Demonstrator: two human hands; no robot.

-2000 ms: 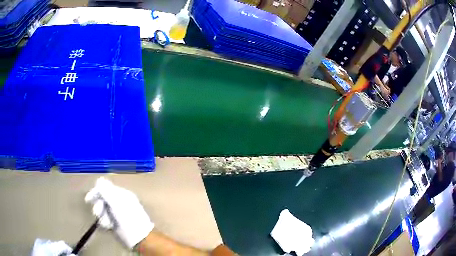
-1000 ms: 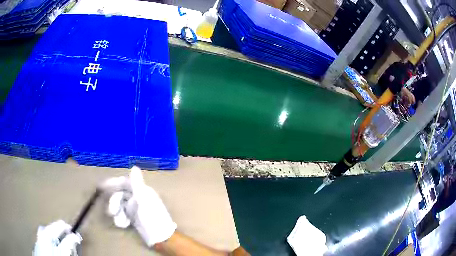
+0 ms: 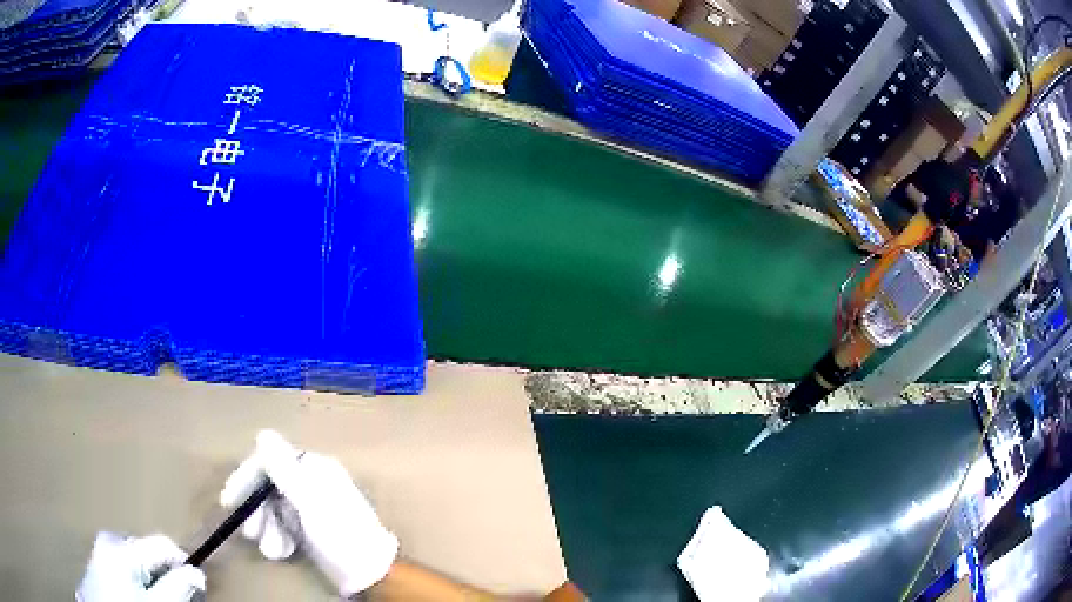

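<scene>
A thin dark stick [image 3: 229, 526], possibly tweezers, slants between my two white-gloved hands above the tan board [image 3: 470, 470]. My left hand [image 3: 135, 569], cut by the bottom edge at the lower left, holds its lower end. My right hand [image 3: 315, 517] has its fingers closed round the upper end. No housing or circuit board shows under the hands.
A stack of blue corrugated sheets [image 3: 235, 212] lies just beyond my hands. An electric screwdriver [image 3: 829, 370] hangs at the right over the dark belt [image 3: 658, 470], near a white crumpled patch [image 3: 723, 557]. A green conveyor [image 3: 564, 259] runs behind. A person [image 3: 970, 212] is at the far right.
Since one second ago my right hand's fingers have closed round the stick's upper end. Compared with two seconds ago, the sheets and screwdriver sit further right in view.
</scene>
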